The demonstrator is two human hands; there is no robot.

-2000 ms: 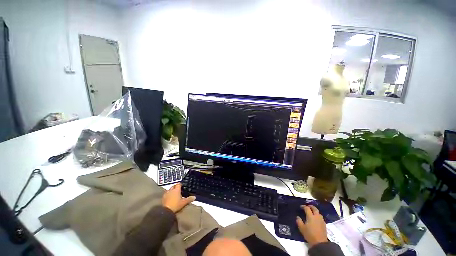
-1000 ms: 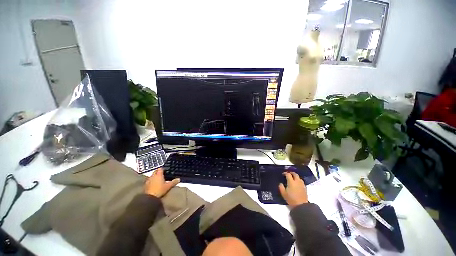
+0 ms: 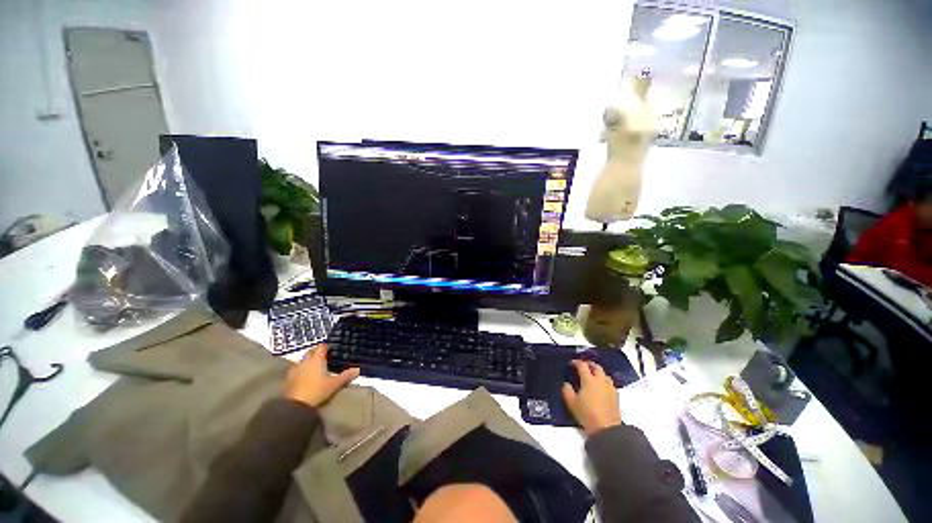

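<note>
My left hand (image 3: 319, 378) rests at the left end of the black keyboard (image 3: 429, 352), above the khaki trousers (image 3: 230, 393), thumb apart from the fingers and holding nothing. My right hand (image 3: 593, 396) lies over the mouse, mostly hidden beneath it, on the dark mouse pad (image 3: 542, 380). The trousers spread across the desk's left side and toward my lap, with black lining (image 3: 491, 465) showing at the bottom centre. The monitor (image 3: 434, 220) shows thin pattern outlines on black and an icon column at right.
A calculator (image 3: 299, 324) is left of the keyboard. A clear bag (image 3: 153, 255) and black hanger (image 3: 22, 380) are at left. A jar (image 3: 611, 306), plant (image 3: 726, 266), papers, pen and tape measure (image 3: 751, 409) are at right. A person in red (image 3: 894, 245) sits far right.
Since the oldest frame, the view has turned right, bringing the person in red into view. Outlines on the screen differ slightly. Both hands stay at the keyboard's left end and on the mouse.
</note>
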